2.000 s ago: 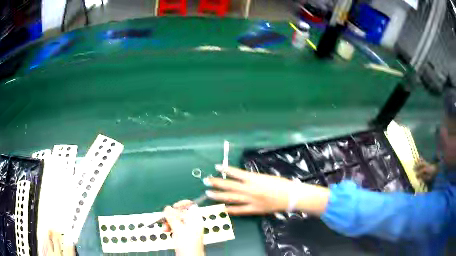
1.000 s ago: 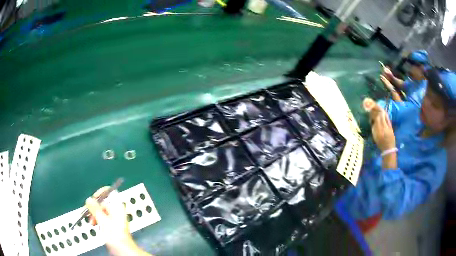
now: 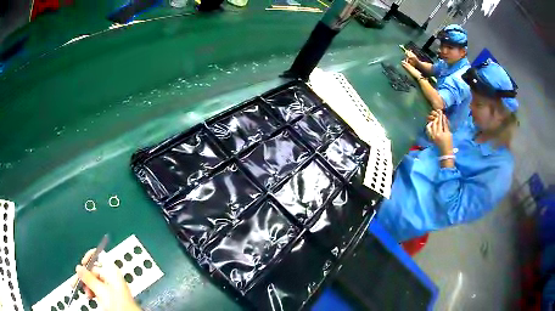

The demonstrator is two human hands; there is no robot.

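Note:
My right hand [image 3: 108, 290] is at the bottom left, cut off by the lower edge. It holds dark tweezers [image 3: 97, 249], their tips pointing down-left over a white die-cut sheet [image 3: 137, 262] with two rows of dark round holes. Whether the tips grip anything is too small to tell. Two small pale rings lie apart on the green mat above the sheet, a left ring [image 3: 90, 206] and a right ring [image 3: 114, 201]. My left hand is not in view.
A large black glossy tray [image 3: 210, 200] fills the middle. Dotted sheets [image 3: 378, 167] lie beyond it; another sheet [image 3: 6, 243] is at the left edge. Two people in blue, a nearer person [image 3: 453, 182] and a farther person [image 3: 453, 85], are at the right. A black post [image 3: 313, 51] stands behind.
The view has swung right, so the bench things sit farther left. The other person's arm that reached over the bench has drawn back. Two rings now show where one did. My left hand has left view.

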